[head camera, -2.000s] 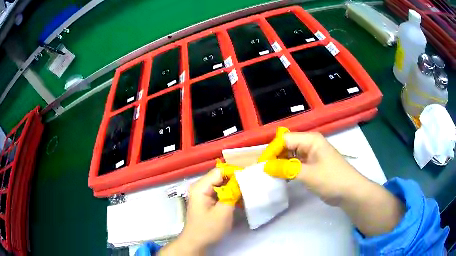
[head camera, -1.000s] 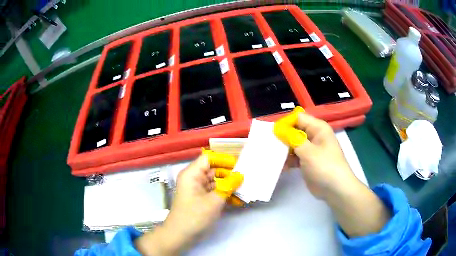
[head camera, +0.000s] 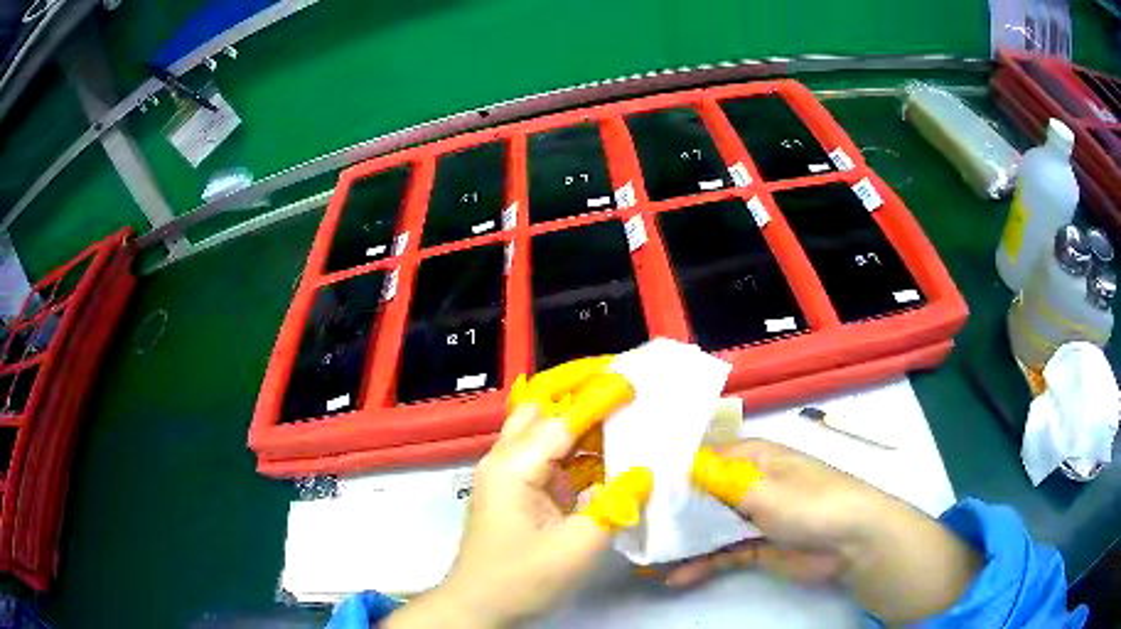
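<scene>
My left hand (head camera: 541, 492), with orange-yellow finger cots, grips a white folded wipe (head camera: 664, 430) from its left side, above the white mat. My right hand (head camera: 811, 510) holds the lower right of the wipe with a cot-covered finger or thumb against it; its other fingers are blurred below. A small cream card edge (head camera: 725, 421) shows at the wipe's right side; the rest of it is hidden. The red foam tray (head camera: 590, 424) lies just beyond, its two rows of pockets holding black panels (head camera: 588, 295) with white marks and labels.
White films or sheets (head camera: 369, 547) lie at the left of the mat (head camera: 904, 430). A slim pale-handled tool (head camera: 848, 430) lies at the mat's right. A solvent bottle (head camera: 1039, 209), dispenser bottles (head camera: 1057, 301) and a crumpled wipe (head camera: 1073, 412) stand right. More red trays (head camera: 74, 418) sit far left.
The wipe has been turned and spread between my hands, and the cream card is now mostly covered. My right hand has moved lower. The view has shifted, so the tray appears lower and further right.
</scene>
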